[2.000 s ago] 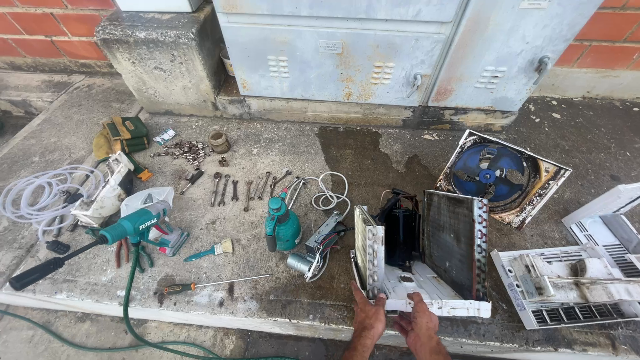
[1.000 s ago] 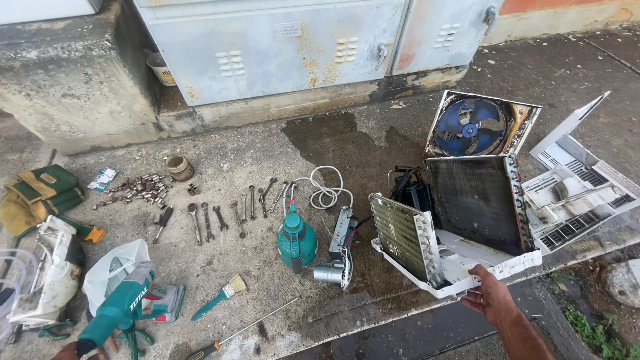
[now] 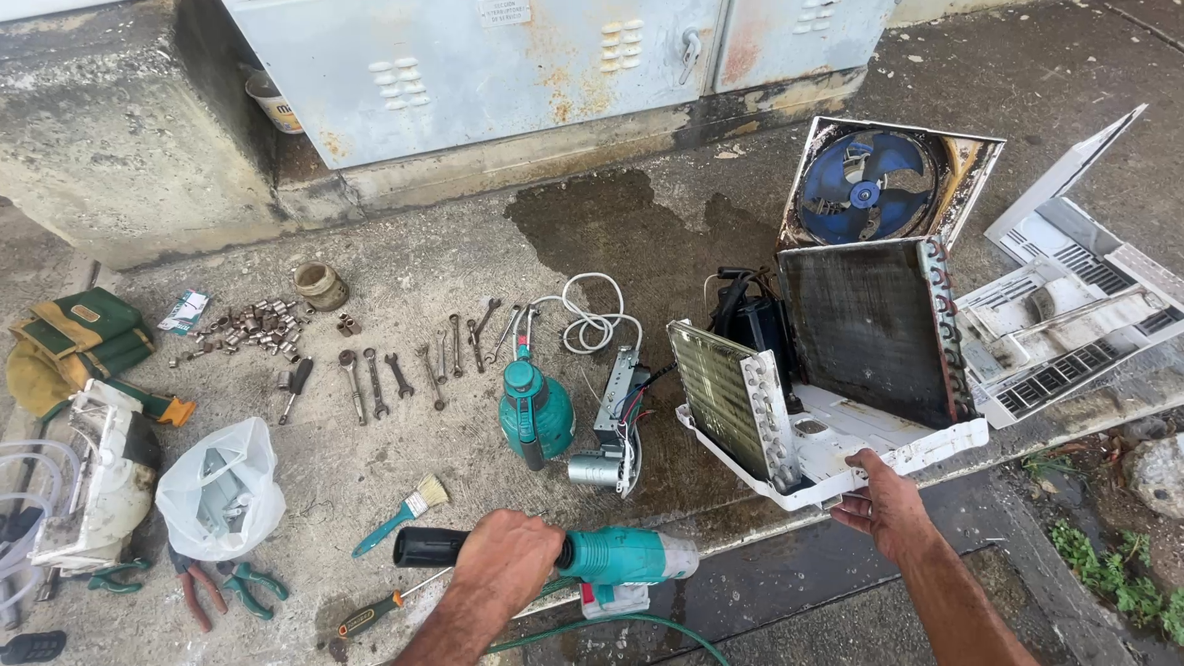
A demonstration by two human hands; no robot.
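My left hand [image 3: 511, 560] is wrapped around a teal cordless spray washer [image 3: 629, 557] with a black nozzle, held sideways over the slab's front edge. A green hose runs below it. With my right hand [image 3: 879, 509] I grip the front rim of the white base pan [image 3: 832, 453] of an opened air conditioner. On that pan stand a dirty finned coil [image 3: 726, 402], a larger dark coil [image 3: 865, 333] with copper bends along its side, and a black compressor [image 3: 757, 324] between them. Behind it leans a housing with a blue fan [image 3: 865, 194].
A teal pump sprayer [image 3: 536, 416], an electrical control assembly [image 3: 615, 421], wrenches [image 3: 377, 384], sockets [image 3: 254, 328], a paintbrush [image 3: 402, 513] and a screwdriver [image 3: 370, 615] lie to the left. White plastic covers [image 3: 1064, 314] lie at right. A metal cabinet [image 3: 518, 74] stands behind.
My left hand has left the base pan and now holds the spray washer, which lay at the left and has moved right. My right hand remains on the pan's rim. The pan sits turned at an angle.
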